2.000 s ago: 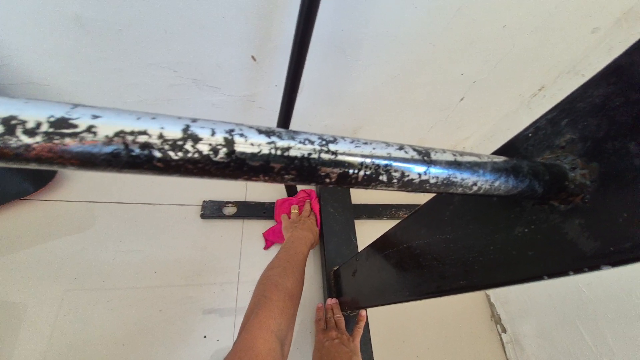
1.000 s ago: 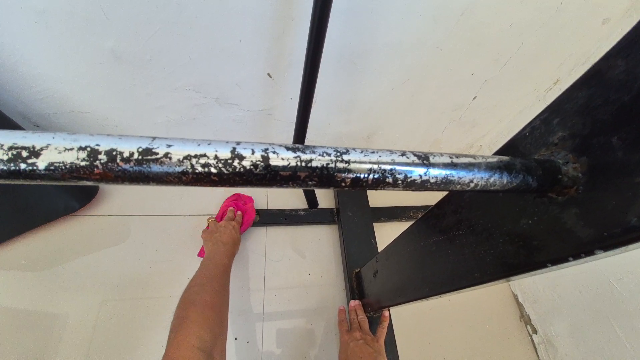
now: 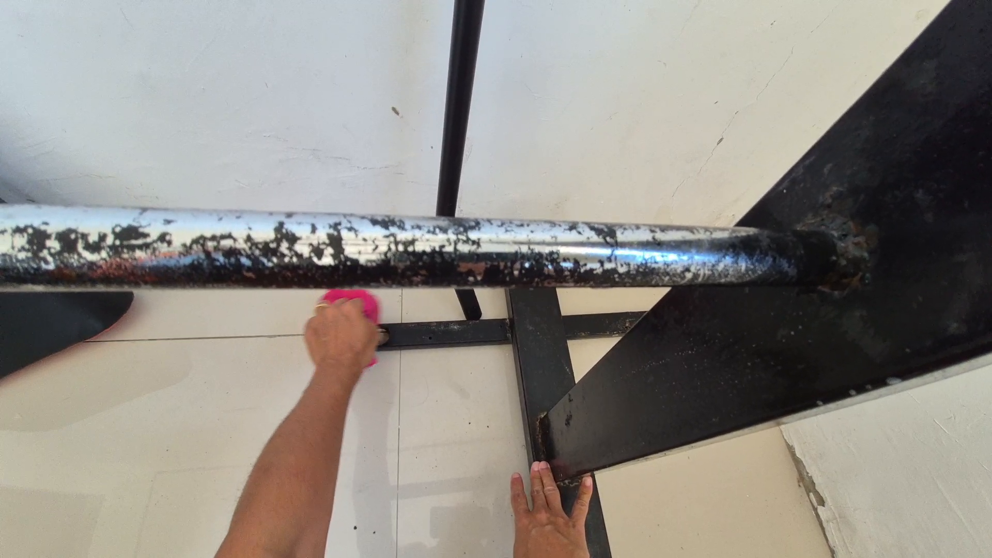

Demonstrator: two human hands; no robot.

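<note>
My left hand (image 3: 341,333) grips a bright pink cloth (image 3: 363,301) at the left end of a flat black metal bar (image 3: 449,333) low on the tiled floor; the fingers partly hide the cloth and that bar end. My right hand (image 3: 550,508) rests, fingers spread, on a black metal beam (image 3: 542,341) that crosses the bar, just below the lower corner of a large black metal plate (image 3: 744,349). A round metal pipe (image 3: 387,252) with patchy black paint runs across the view above both hands and joins the plate at a rusty spot.
A thin black rod (image 3: 460,108) stands before the white wall (image 3: 232,101), passing behind the pipe. A dark, round-ended object (image 3: 54,322) lies at the left edge. Pale floor tiles (image 3: 155,418) spread below, and a chipped white ledge (image 3: 899,465) is at the lower right.
My left hand with the pink cloth has moved left from beside the beam to the bar's left end, where it was one second ago too. My right hand stays on the beam.
</note>
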